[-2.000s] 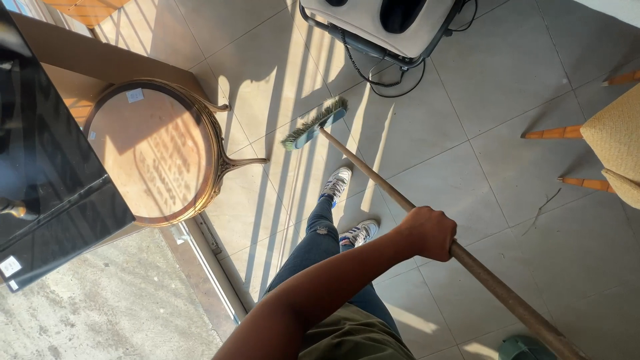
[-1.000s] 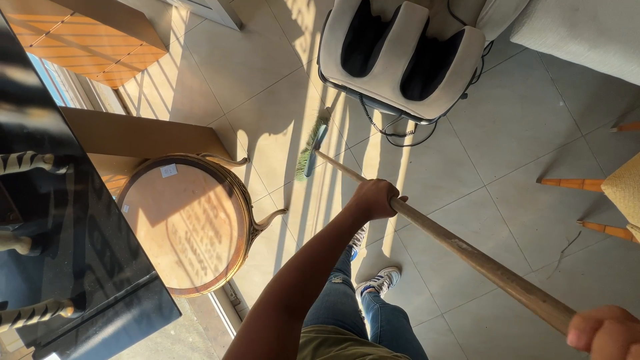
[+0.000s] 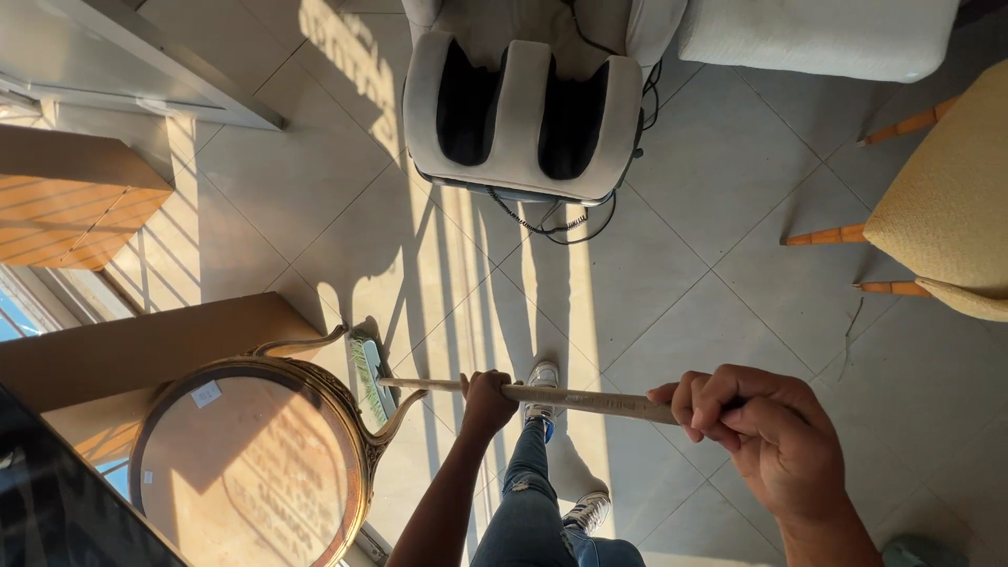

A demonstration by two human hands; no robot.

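Observation:
A broom's wooden handle (image 3: 587,400) runs across the lower middle of the view. My left hand (image 3: 488,402) is closed around it nearer the brush, above my shoe. My right hand (image 3: 748,425) grips the handle's near end at the right, fingers curled over it. The green-bristled broom head (image 3: 372,378) rests on the tiled floor (image 3: 693,331), between the curved legs of a round gilt-edged table (image 3: 260,465). One table leg passes close to the handle near the head.
A foot massager (image 3: 528,118) with a coiled cable (image 3: 543,228) stands ahead, before an armchair. Cardboard boxes (image 3: 150,339) are at the left beside glazing, below a door edge (image 3: 236,102). A yellow chair (image 3: 945,197) with bamboo-like legs and a thin twig (image 3: 849,339) are at the right.
The broom head has moved left across the floor, close to the round table's legs. My right hand, only partly seen at the edge a second ago, now shows fully on the handle. The view has shifted.

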